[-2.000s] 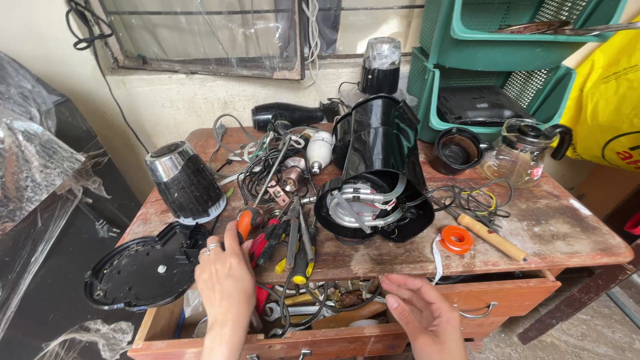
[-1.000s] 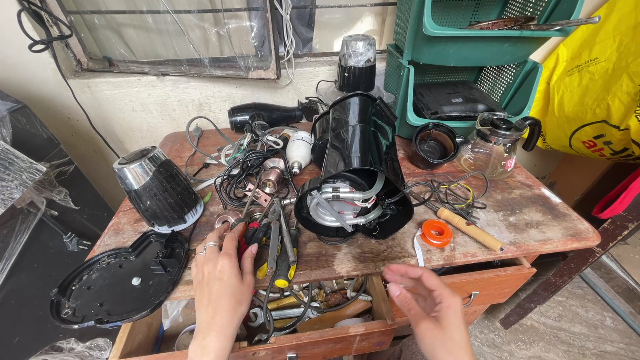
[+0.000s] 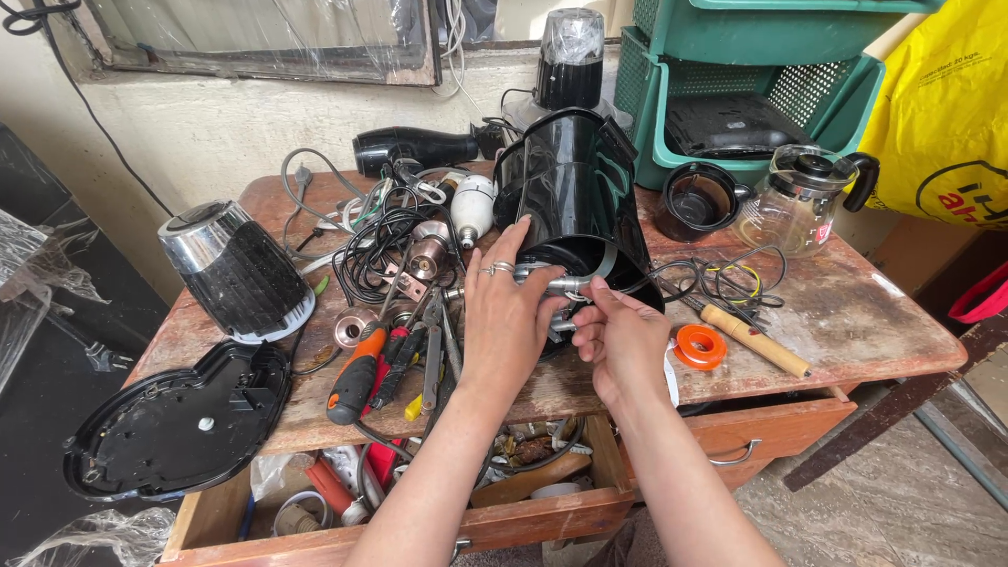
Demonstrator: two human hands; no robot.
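A black coffee maker body [image 3: 571, 185] lies tipped on the wooden table with its open underside facing me. My left hand [image 3: 508, 315], with rings on a finger, rests over the left of that underside, fingertips at the metal heating tube. Thumb and index finger of my right hand [image 3: 622, 339] pinch the end of a translucent hose [image 3: 608, 260] beside the tube; fingers partly hide the contact. Left of my left hand lie an orange-and-black screwdriver [image 3: 358, 374] and pliers [image 3: 433, 346]. The black base cover [image 3: 181, 425] sits at the table's left edge.
An open drawer [image 3: 543, 516] full of tools juts out below. Tangled cables [image 3: 378, 244], a white bulb [image 3: 472, 206] and a hair dryer [image 3: 413, 150] lie behind. At right are orange tape [image 3: 700, 346], a wooden-handled soldering iron [image 3: 756, 341], a glass carafe [image 3: 791, 209] and green bins [image 3: 654, 118].
Both hands have moved to the coffee maker's underside. My left hand has left the hand tools, and my right hand has come up from above the drawer and taken hold of the hose.
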